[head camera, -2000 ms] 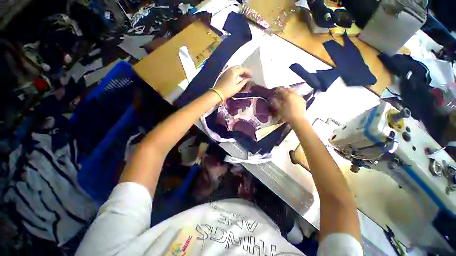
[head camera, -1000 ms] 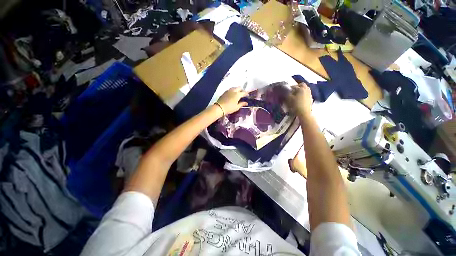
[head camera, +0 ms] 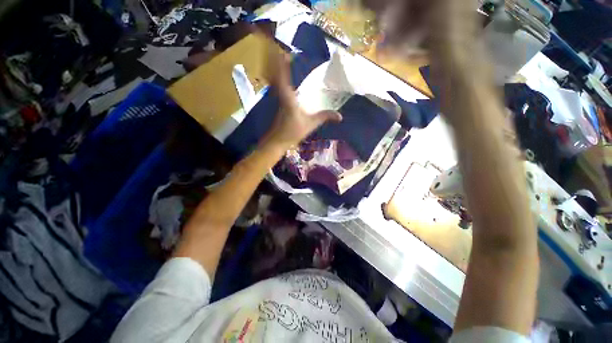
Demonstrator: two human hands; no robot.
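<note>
A bundle lies on the white table in front of me. Its purple and white patterned cloth (head camera: 329,161) shows at the near side, with a navy piece (head camera: 366,124) on top at the far side and pale cloth (head camera: 327,214) around the near edge. My left hand (head camera: 292,117) is over the bundle's left side, fingers spread, thumb pointing right, holding nothing. My right hand (head camera: 409,23) is a blur at the top edge, above the far part of the table; its fingers and anything in them cannot be made out.
The sewing machine head (head camera: 453,187) is at right, partly behind my right forearm. A tan board (head camera: 215,87) and long navy piece (head camera: 251,130) lie left of the bundle. A blue crate (head camera: 124,181) stands left, with striped cloth (head camera: 40,261) beyond it. Scraps cover the floor.
My right hand has left the bundle and swung up and away to the top edge. My left hand has opened and lifted slightly left. A navy piece now covers the bundle's far part.
</note>
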